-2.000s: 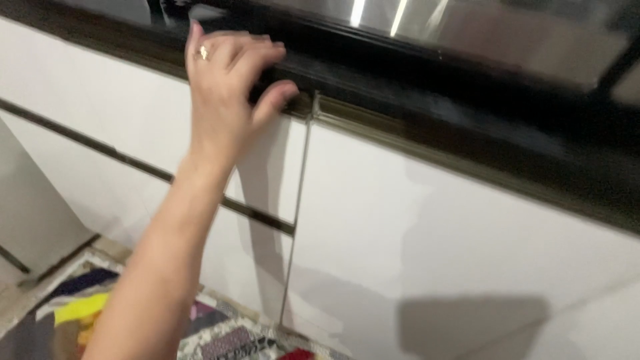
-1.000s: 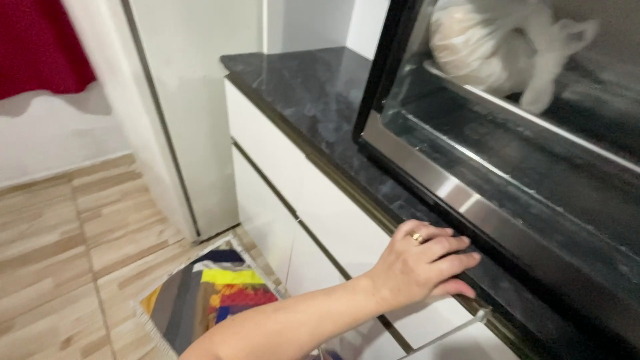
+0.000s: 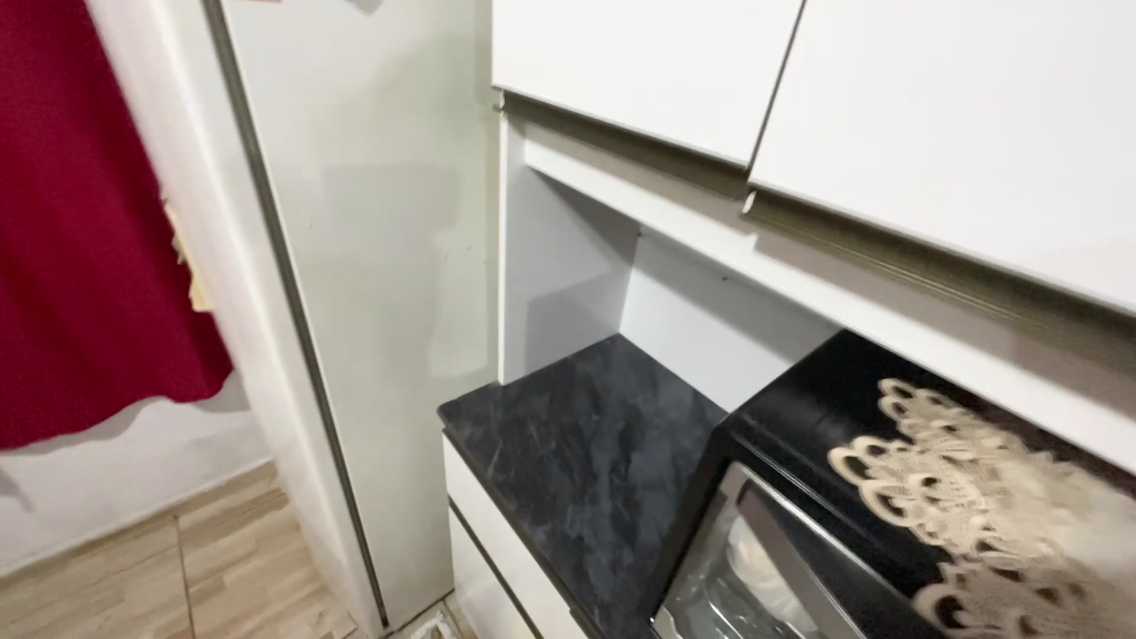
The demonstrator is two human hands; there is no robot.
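Observation:
Neither my left hand nor my right hand shows in the head view now. At the lower right stands a black countertop oven (image 3: 799, 497) with a glass front, and a pale plastic bag shows dimly behind the glass. A cream crocheted doily (image 3: 967, 488) lies on top of the oven. The oven rests on a dark marbled countertop (image 3: 586, 444). White drawers (image 3: 497, 524) sit below the countertop, closed. Above hang white upper cabinet doors (image 3: 639, 62), also closed, with recessed metal-coloured grip strips along their lower edges.
A tall pale refrigerator (image 3: 382, 266) stands left of the cabinet. Farther left hangs a dark red curtain (image 3: 80, 231) in front of a white wall (image 3: 115, 479). Wood-look tiles (image 3: 222, 550) cover the floor. The cabinet's side panel (image 3: 559, 275) borders the counter niche.
The hand with a ring that was at the counter's front edge beside the oven has gone out of view. The view has swung up to the upper cabinets.

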